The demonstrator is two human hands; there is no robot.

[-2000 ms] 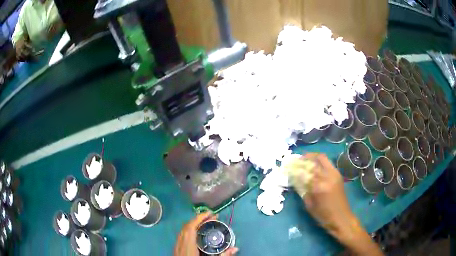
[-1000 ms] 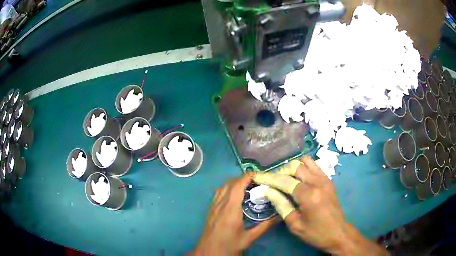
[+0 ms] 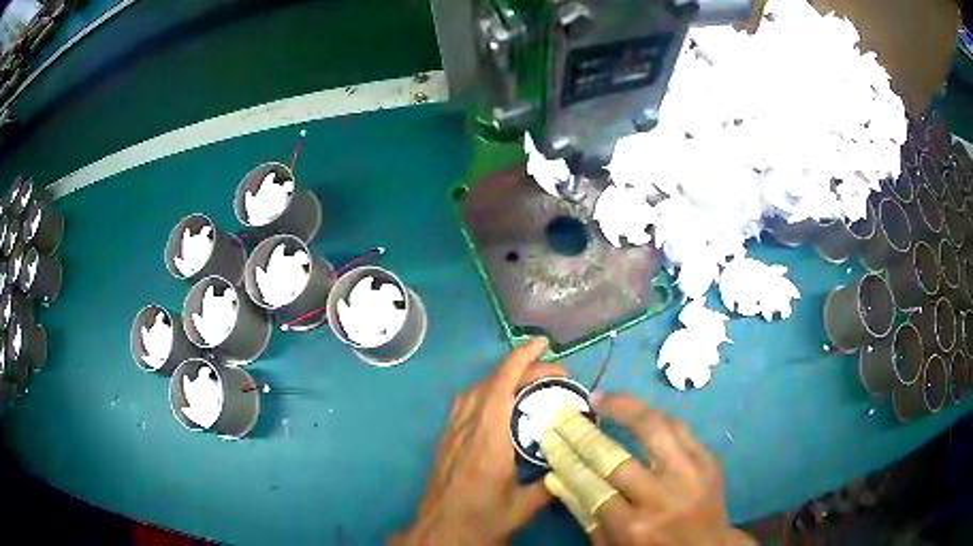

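Note:
A metal motor housing (image 3: 519,432) stands upright on the bench just in front of the press base. A white insulating end piece (image 3: 549,411) lies in its open top. My left hand (image 3: 480,448) is wrapped around the housing's left side. My right hand (image 3: 629,475), with pale yellow finger cots, has its fingertips on the white piece inside the cup, and its other fingers lie by the cup's right side. A thin red wire sticks up behind the cup. The press base plate (image 3: 555,288) bears no cup.
The green press (image 3: 608,75) stands behind the base. A heap of white end pieces (image 3: 768,139) lies right of it, with loose ones in front. Unfilled housings (image 3: 877,306) crowd the right. Filled housings (image 3: 373,315) stand at left, and more at the far left edge.
My right hand has gone from the white pieces to the cup with one piece, which now lies in the cup's mouth. The view has shifted, with the press appearing further right than at first.

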